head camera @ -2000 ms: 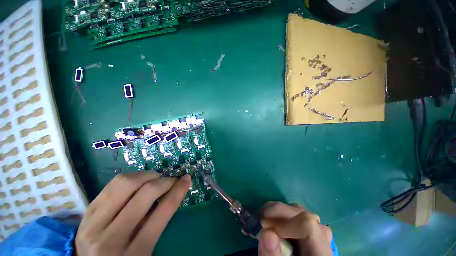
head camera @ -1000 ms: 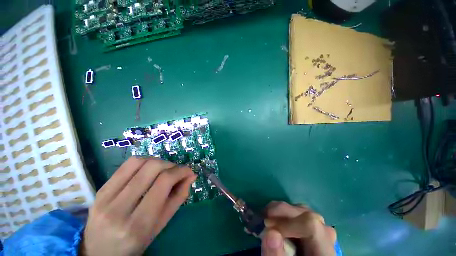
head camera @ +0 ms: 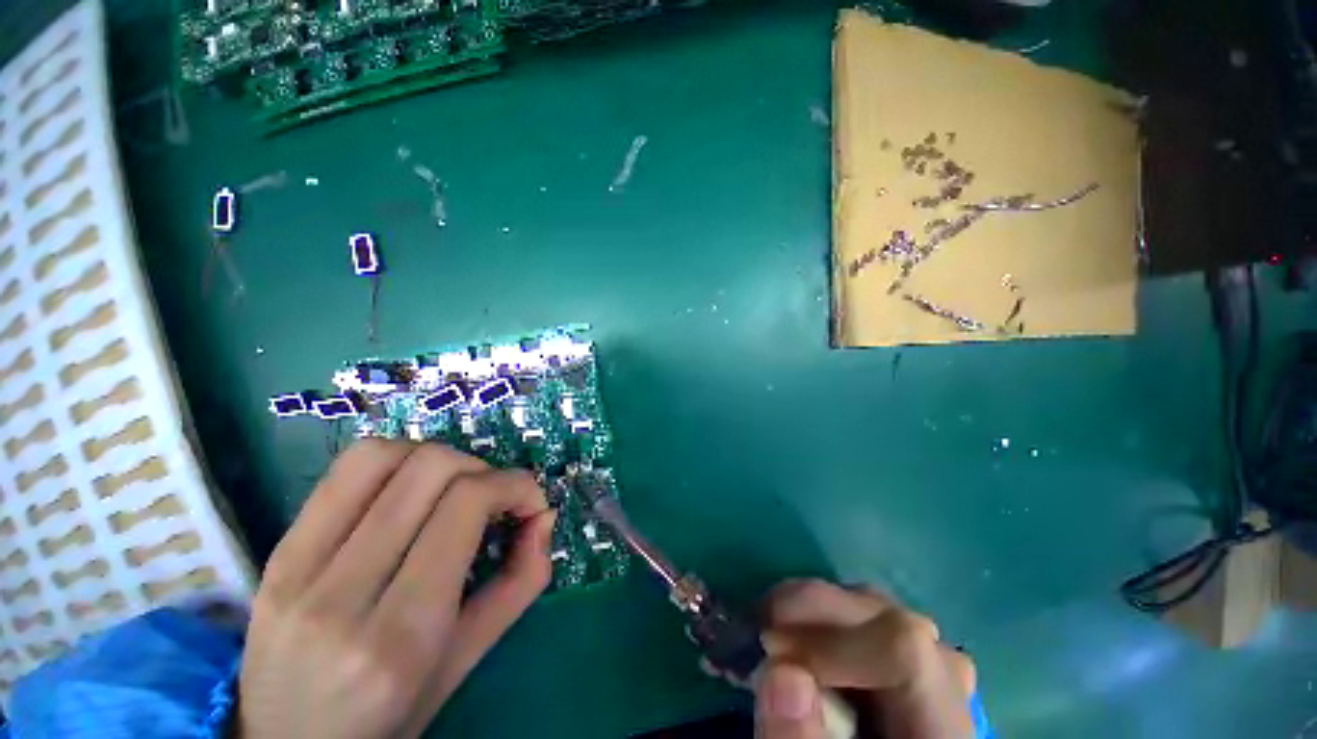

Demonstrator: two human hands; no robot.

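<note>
A green PCB panel (head camera: pixel 542 419) lies on the green mat in front of me, with small leaded components (head camera: pixel 496 391) along its upper part and others off its left edge. My right hand (head camera: pixel 852 657) holds the soldering iron (head camera: pixel 667 578), its tip on or just above the right part of the panel. My left hand (head camera: pixel 397 578) is over the panel's lower left, thumb and index fingertips pinched together close to the iron tip. Whether something thin is between them cannot be told. The hand hides part of the panel.
A white blister tray (head camera: pixel 109 390) stands at the left. Stacked PCB panels (head camera: pixel 340 65) lie at the back left. A cardboard pad (head camera: pixel 997 274) with solder scraps is at the back right. Two loose components (head camera: pixel 363 254) lie behind the panel. Dark cables (head camera: pixel 1228 433) are at the right.
The left fingers have shifted slightly at the panel, with the index finger more bent. The iron stays at nearly the same spot. The whole view has shifted a little.
</note>
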